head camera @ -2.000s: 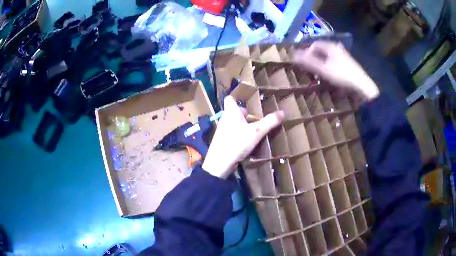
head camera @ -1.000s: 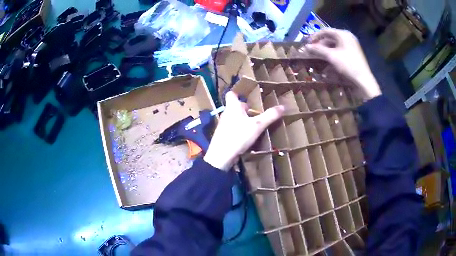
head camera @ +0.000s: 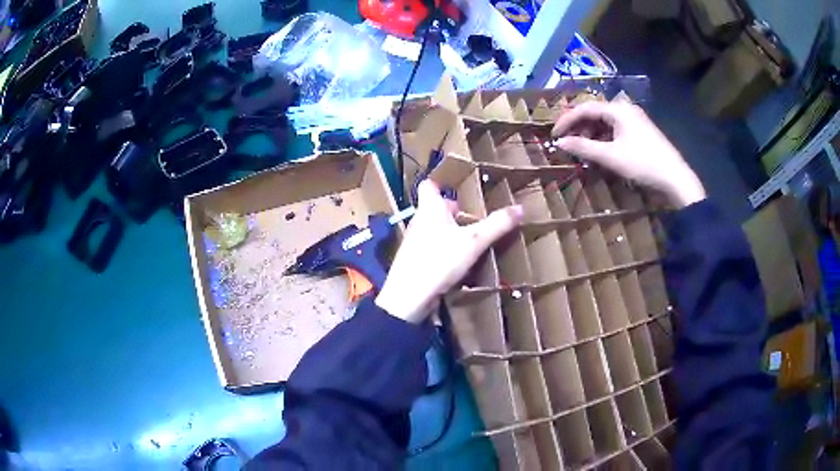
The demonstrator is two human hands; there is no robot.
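The brown carton divider (head camera: pixel 589 304) stands in the driver carton (head camera: pixel 419 120), a grid of cells with thin lead wires and small white connectors showing at several edges. My left hand (head camera: pixel 447 244) is at the carton's left side, thumb and fingers around the edge of the cardboard. My right hand (head camera: pixel 626 147) is over the far cells, fingertips pinched on a small white connector (head camera: pixel 553 144) with thin red wires. What lies down in the cells is hidden.
The glue gun (head camera: pixel 345 253) lies in the open brown tray (head camera: pixel 216 336) left of my left hand. Its cord loops by the carton. Black plastic housings (head camera: pixel 189 152) lie in a heap at far left. A clear plastic bag (head camera: pixel 327 55) and a red object (head camera: pixel 396 14) are beyond.
My right hand has come slightly nearer over the far cells, and its fingertips now hold the connector and wires. My left hand has stayed at the carton's left edge.
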